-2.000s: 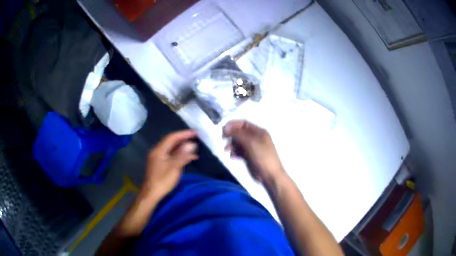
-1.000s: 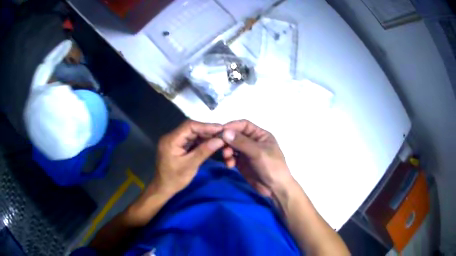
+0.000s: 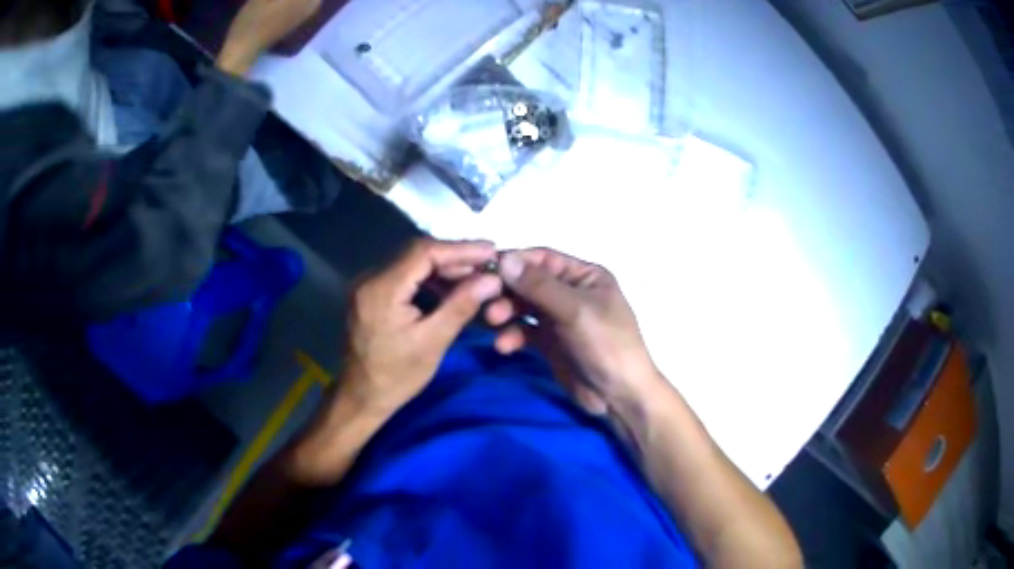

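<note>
A small dark metal part [image 3: 490, 267] shows between the fingertips of both hands, mostly hidden. My left hand [image 3: 406, 317] pinches it from the left with thumb and forefinger. My right hand [image 3: 573, 317] holds it from the right, its lower fingers curled below, with a small shiny bit near them. Beyond the hands, an open clear plastic bag [image 3: 461, 139] lies on the white table [image 3: 689, 333] with a pile of dark and silvery pieces [image 3: 530, 125] at its right side.
A clear tray [image 3: 417, 45] with one dark piece lies at the back left, a narrower clear tray [image 3: 623, 72] right of the bag. A coworker [image 3: 133, 189] in dark sleeves is at the left, by a blue stool [image 3: 189, 328]. An orange-fronted box [image 3: 932, 439] stands at the right.
My hands, first apart, have come together on the small part and stay so. The coworker has moved into view at the left, an arm reaching to the red-brown box.
</note>
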